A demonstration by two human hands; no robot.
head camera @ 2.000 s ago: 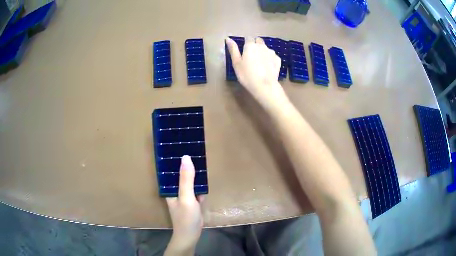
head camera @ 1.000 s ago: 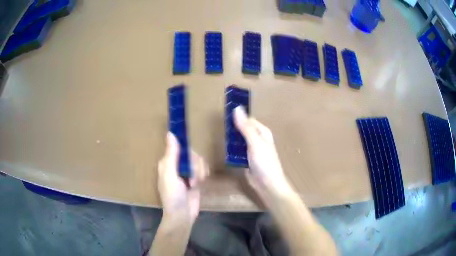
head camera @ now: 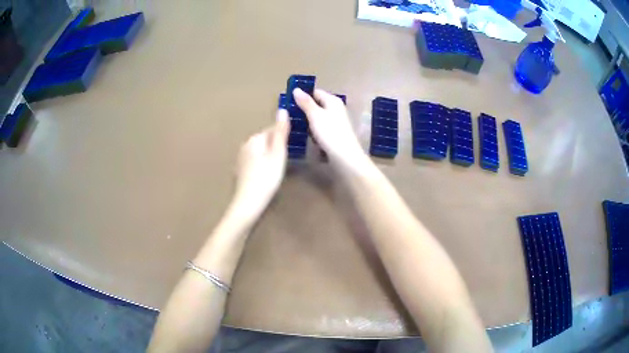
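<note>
A narrow dark-blue block of cell strips stands upright in view between my hands, over the left end of the row. My left hand grips its left side with the fingertips. My right hand grips its right side, thumb on the blue face. Parts of strip piles show behind the hands; whether the held block touches them is hidden. Further right stand several small piles of cell strips, one of them wider.
A half-cut cell overhangs the table's front right edge, with another dark-blue piece beyond. A small cell block, white tray and spray bottle are at back right. Finished strip stacks lie far left.
The view has shifted, so the table's things appear lower and further right. Both hands, apart with one piece each a second ago, are now together at the row's left end on one narrow block.
</note>
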